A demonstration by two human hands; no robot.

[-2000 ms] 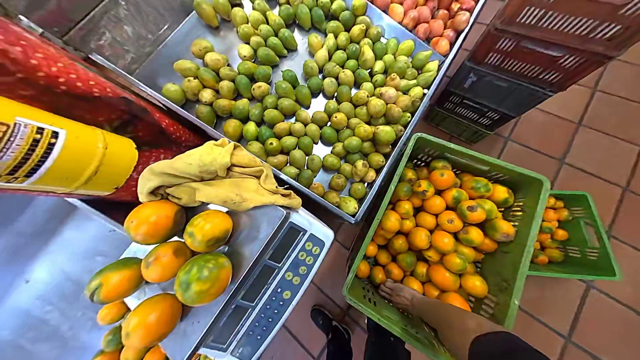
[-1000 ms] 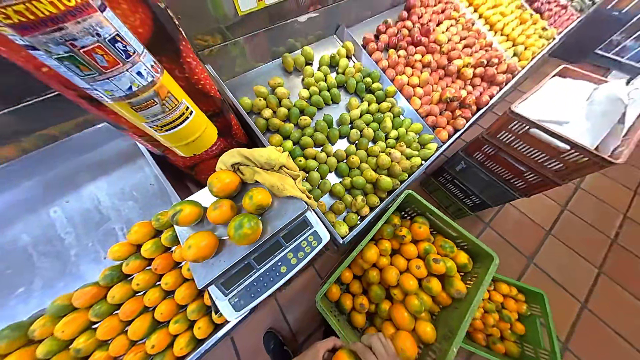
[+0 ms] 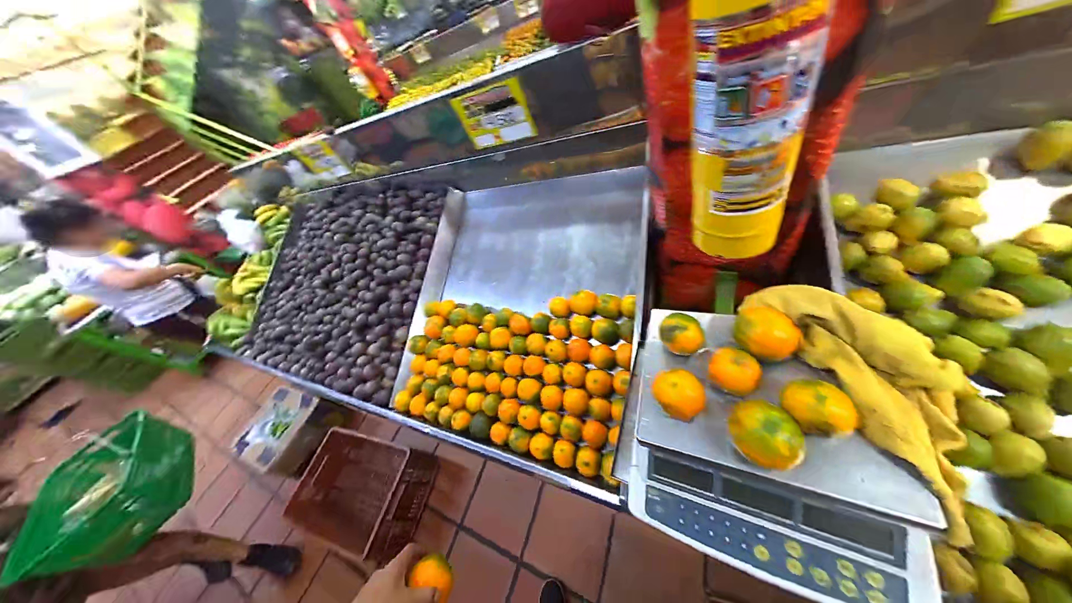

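My left hand [image 3: 395, 579] is at the bottom edge of the view, holding an orange fruit [image 3: 431, 576] beside its fingers. My right hand is out of view. Above and right of the held fruit, a metal bin [image 3: 544, 230] bears rows of orange-and-green fruits [image 3: 528, 389] in its lower half. Several similar fruits [image 3: 766, 433] lie loose on the steel plate of a digital scale [image 3: 770, 523]. A yellow cloth [image 3: 879, 368] is draped over the plate's right side.
Dark round fruits [image 3: 352, 285] fill the neighbouring bin, with green fruits [image 3: 988, 276] at the right. A yellow cylinder [image 3: 745, 167] stands behind the scale. A red-brown crate [image 3: 347, 494] sits on the tiled floor. A person [image 3: 138, 276] and someone's legs by a green bag [image 3: 109, 494] are at left.
The view has swung left, and the green crate has left it. My hands were at that crate's fruit a second ago; now my left hand is apart from it with one fruit.
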